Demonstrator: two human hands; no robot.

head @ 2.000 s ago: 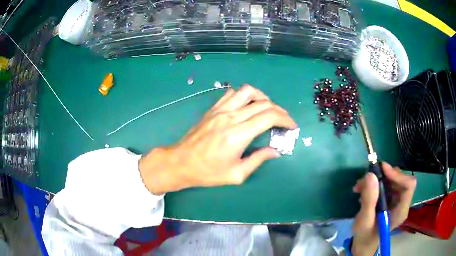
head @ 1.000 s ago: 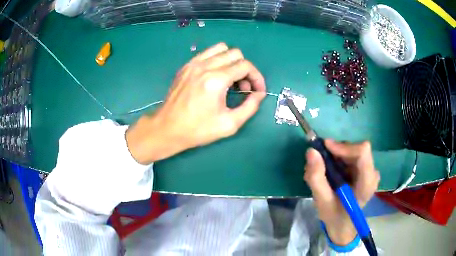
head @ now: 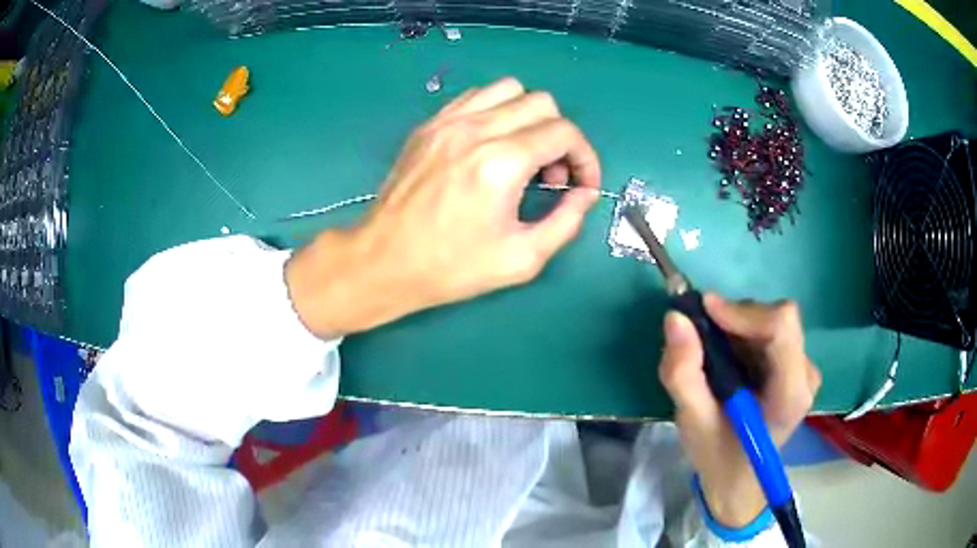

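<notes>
A small silvery-white circuit board [head: 651,224] lies on the green mat. My right hand [head: 739,375] holds the blue and black soldering iron [head: 716,345] like a pen, its metal tip at the upper left part of the board. My left hand [head: 471,193] pinches the thin solder wire [head: 334,206] between thumb and forefinger, left of the board. The wire's end reaches the board's upper left edge, close to the iron tip. The glare hides the board's details. A small white bit [head: 691,239] lies just right of the board.
Dark red components [head: 758,161] lie piled beside a white bowl [head: 854,88] of small silver parts. A black fan [head: 923,241] stands at the right. Clear trays [head: 514,15] line the back, others [head: 38,193] the left. An orange lump [head: 231,90] lies at the back left.
Since two seconds ago, my left hand has left the board and taken the solder wire. The iron has moved left from the red pile onto the board. In the last second, little changed besides a slight view shift.
</notes>
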